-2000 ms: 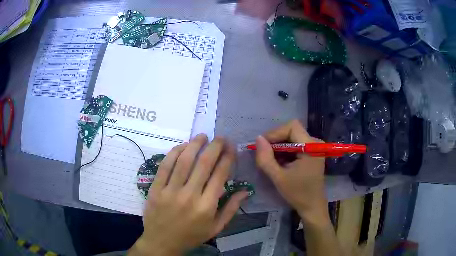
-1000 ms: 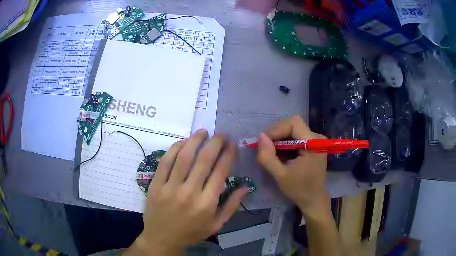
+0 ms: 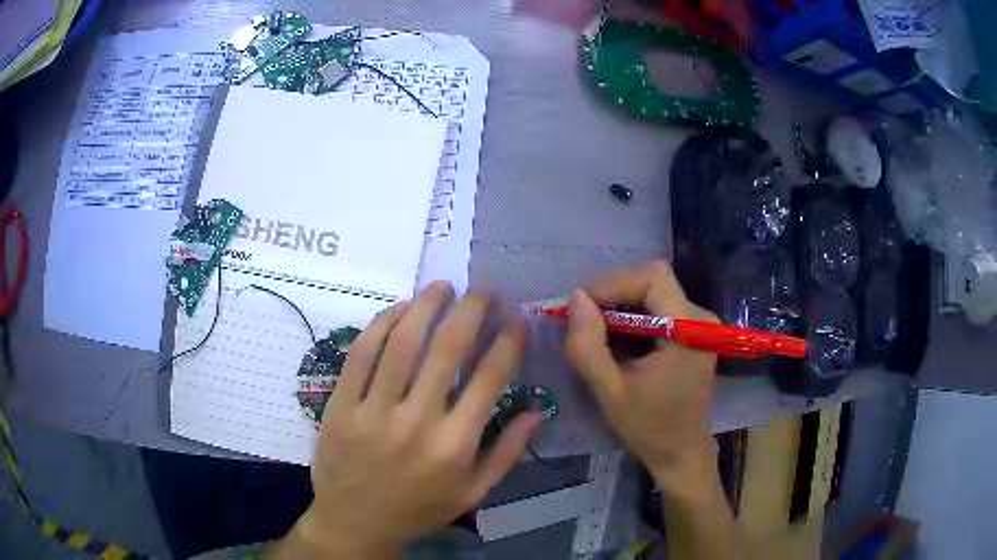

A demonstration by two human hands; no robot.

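My right hand (image 3: 645, 366) holds a red marker pen (image 3: 711, 335), its tip pointing left and touching a whitish label strip (image 3: 543, 307) on the desk. My left hand (image 3: 415, 410) lies palm down, its fingertips at the left end of the strip. A green circuit board (image 3: 529, 405) shows under my left thumb, partly hidden. A round circuit board (image 3: 319, 377) with a label lies left of that hand on the open notebook (image 3: 317, 197), partly covered by it. Another labelled circuit board (image 3: 201, 254) lies at the notebook's left edge.
More boards (image 3: 312, 60) lie on printed sheets (image 3: 109, 263) at the back left. An oval ring board (image 3: 612, 82) and small black part (image 3: 621, 191) are at the back. Black moulded housings (image 3: 727, 208) are on the right, a blue basket (image 3: 831, 49) behind. Red-handled scissors (image 3: 13, 263) are at the left edge.
The rear end of the pen has tilted down towards me, and its tip has shifted slightly right. My left hand has stayed nearly still.
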